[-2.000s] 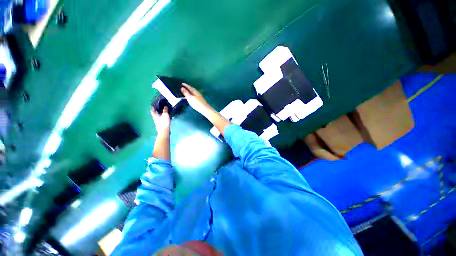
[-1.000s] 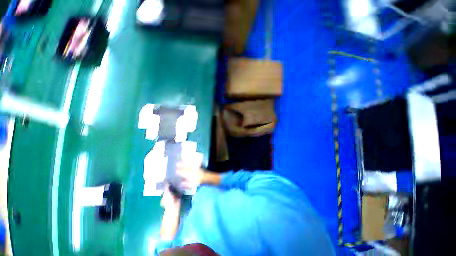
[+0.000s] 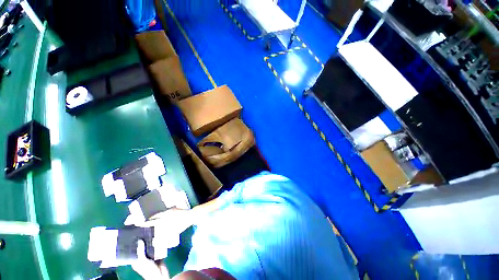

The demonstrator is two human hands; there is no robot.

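Observation:
A flat carton blank (image 3: 127, 244) with a black centre and white flaps lies crosswise in front of me. My left hand (image 3: 146, 264) grips its near side, thumb over the black centre. My right hand (image 3: 170, 220) is at its upper right edge, fingers stretched along it; glare blurs the hold. Just beyond, two more groups of blanks lie on the green bench (image 3: 90, 188): the nearer blanks (image 3: 152, 203) are partly covered by my right hand, and the farther blanks (image 3: 131, 179) lie uncovered.
A black bin (image 3: 26, 150) with small coloured items stands at the left. A long black tray (image 3: 117, 85) carries a white ring (image 3: 78, 97). Brown cartons (image 3: 210, 109) stand beside the bench on the blue floor. A rack with black panels (image 3: 350, 95) stands at the right.
The view has turned towards the bench's far end and the floor. My hands have left the black box held earlier and now have a flat blank, turned crosswise away from the pile.

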